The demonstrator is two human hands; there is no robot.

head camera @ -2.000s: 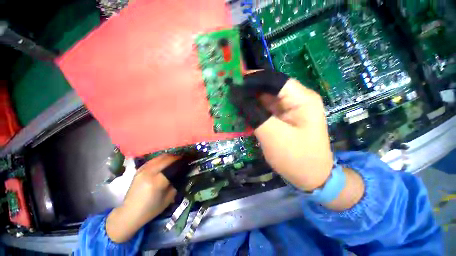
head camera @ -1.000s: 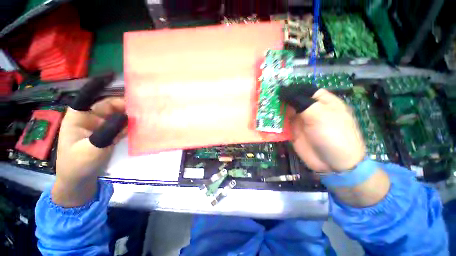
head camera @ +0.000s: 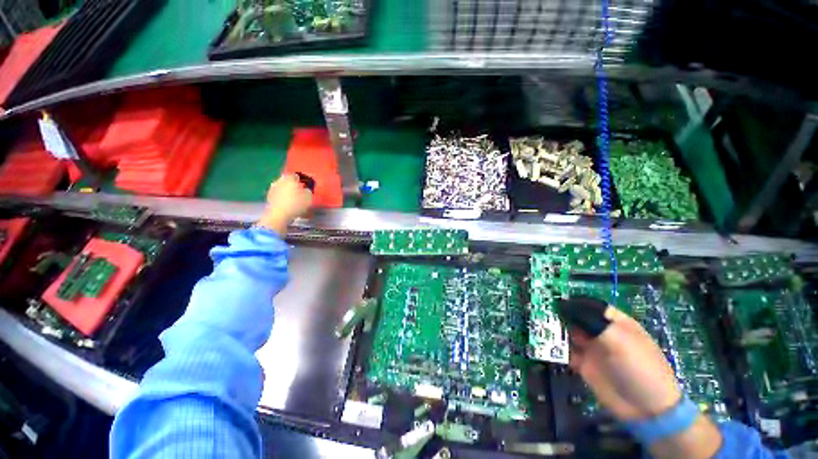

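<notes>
My right hand (head camera: 614,354), with black finger cots and a light blue wrist band, holds a small green plug-in board (head camera: 548,309) upright, above the gap between two main boards. My left hand (head camera: 289,199) is stretched out to the shelf, its fingers at a red sheet (head camera: 313,166) beside a metal post. Its fingertips are small and partly hidden, so its grip on the sheet is unclear. A main circuit board (head camera: 446,336) lies in its black carrier in front of me; another main board (head camera: 673,345) lies partly behind my right hand.
On the shelf are bins of silver (head camera: 465,175), beige (head camera: 561,170) and green components (head camera: 648,179), and stacked red sheets (head camera: 161,148) at left. A red sheet with a small board (head camera: 106,287) lies on the left carrier. A coiled blue cord (head camera: 604,134) hangs down. The metal shelf edge (head camera: 404,220) crosses the view.
The red sheet moved from in front of me to the shelf with my left hand. My right hand keeps the small board, now lower and over the carriers. The view has shifted to show more shelf.
</notes>
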